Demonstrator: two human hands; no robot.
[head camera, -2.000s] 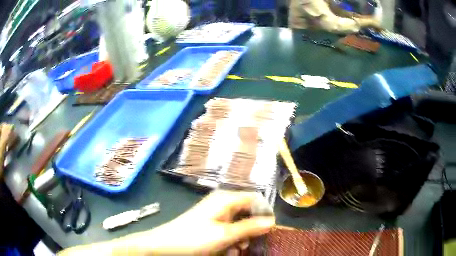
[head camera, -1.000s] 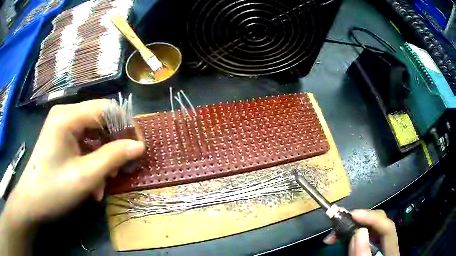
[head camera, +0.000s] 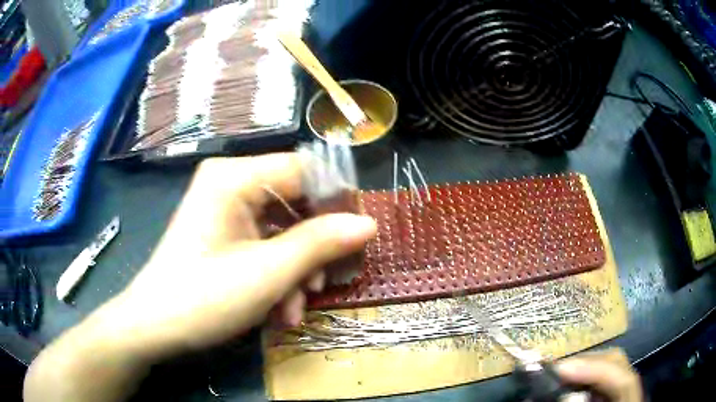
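Note:
My left hand (head camera: 259, 228) holds an upright bunch of thin leaded components (head camera: 330, 177), pale at the top and brown below, in front of the left end of the dark-red holder board (head camera: 487, 228). The bunch is blurred. A few pale components (head camera: 410, 177) stand in holes at the board's back edge. My right hand (head camera: 600, 377), at the bottom edge and partly cut off, holds the soldering iron (head camera: 514, 349). Its tip points up-left over the silvery strands (head camera: 408, 326) on the cardboard pad (head camera: 440, 365), below the board.
A flux pot (head camera: 385, 102) with a brush (head camera: 322, 74) stands behind the board. A parts tray (head camera: 212, 144) and blue trays (head camera: 98, 86) are at back left. A utility knife (head camera: 86, 261) lies left. A fan (head camera: 510, 74) stands behind; the iron stand (head camera: 675, 180) is right.
Since a second ago the view has shifted, so the board, pot and fan sit further right. Both hands still hold their things. Two seconds ago the view showed more of the blue trays.

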